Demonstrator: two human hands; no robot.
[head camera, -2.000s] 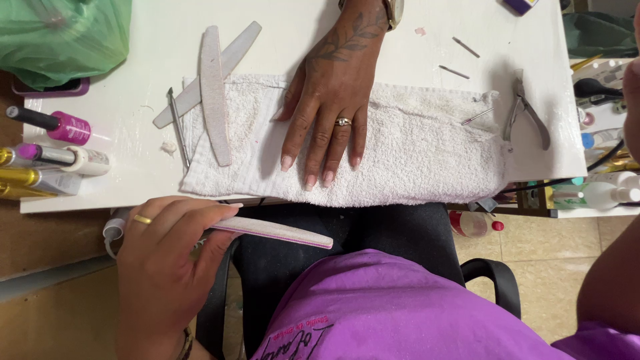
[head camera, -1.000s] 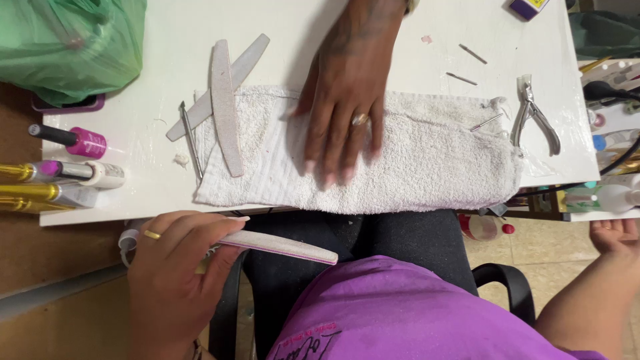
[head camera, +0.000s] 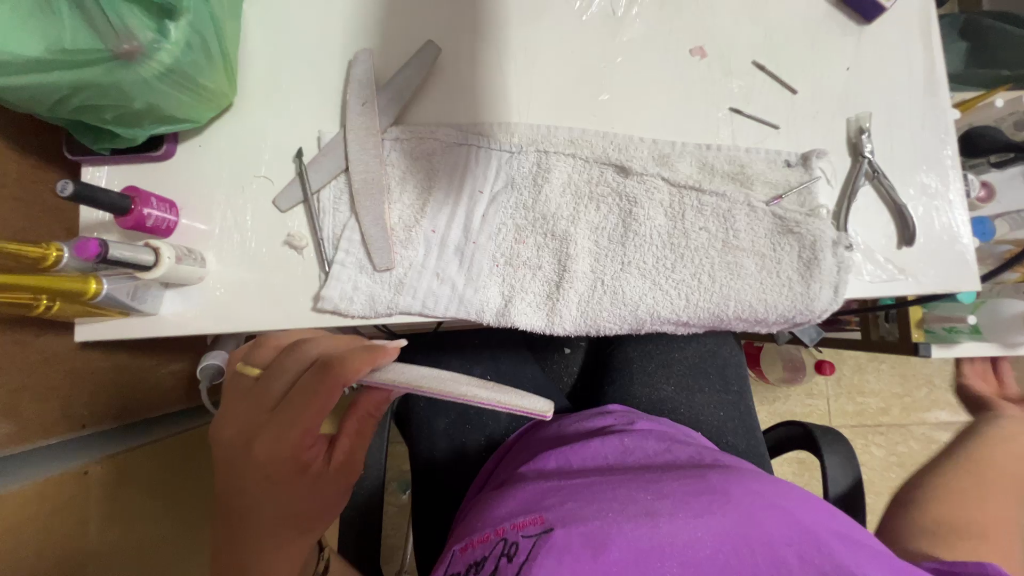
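Note:
My left hand (head camera: 300, 408), with a ring on one finger, grips a nail file (head camera: 464, 390) in front of the table edge, at my lap. My right hand (head camera: 990, 382) is low at the far right, partly cut off by the frame and beside the shelf; what its fingers do is unclear. A folded white towel (head camera: 624, 240) lies along the table's near edge. Two more nail files cross at its left end, one (head camera: 368, 160) over the other (head camera: 412, 80). A metal cuticle pusher (head camera: 312, 208) lies beside them. Cuticle nippers (head camera: 872, 184) lie right of the towel.
Two drill bits (head camera: 774, 77) lie behind the towel, and a small bit (head camera: 792, 192) rests on it. Nail polish bottles (head camera: 152, 211) stand at the left, below a green plastic bag (head camera: 120, 64). Right of the table is a shelf with bottles (head camera: 996, 320); a chair armrest (head camera: 824, 464) is nearer.
The other person's tattooed hand, on the towel in the earlier frames, has left the view. My right hand has come into view at the far right. My left hand keeps its file.

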